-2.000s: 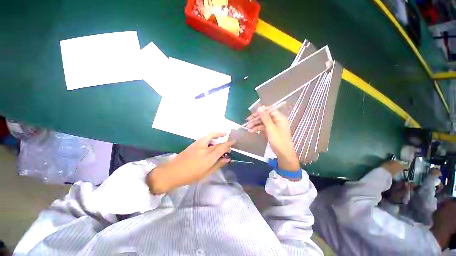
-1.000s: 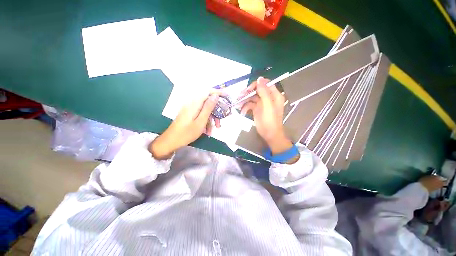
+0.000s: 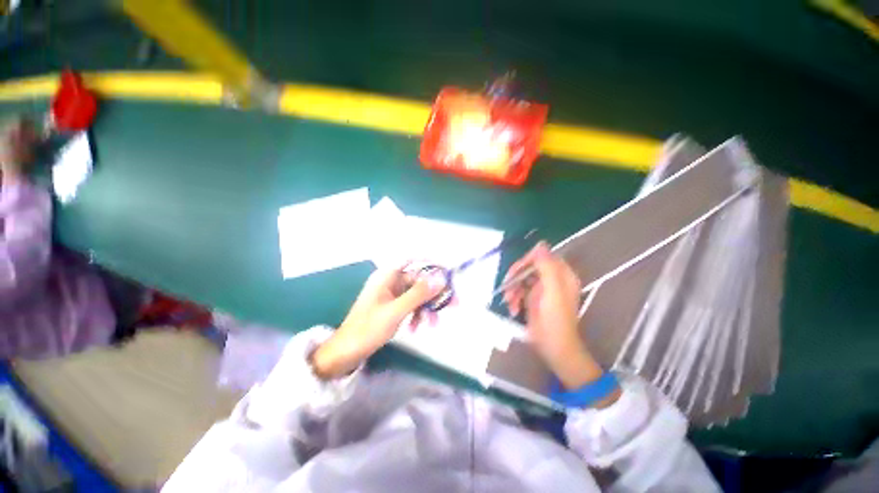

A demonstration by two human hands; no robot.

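My left hand holds a round electronic unit, a dark shiny disc, in its fingertips above white paper sheets. My right hand is to the right of the unit, apart from it, and pinches slim tweezers that point toward it. The picture is blurred, and I cannot tell whether the tweezers hold a small part. A single adhesive sheet with a grey-brown block lies below my right hand. A dark blue pen lies on the paper beyond the unit.
Die-cut adhesive sheets are fanned at the right. A red parts bin with whitish bits stands ahead, by the yellow tape. Another person's sleeve shows at the far left, near a red object and a white sheet.
The view has swung left, bringing the left neighbour in. The round unit, low and mostly hidden at first, is now raised over the paper. My right hand has moved a little away from it.
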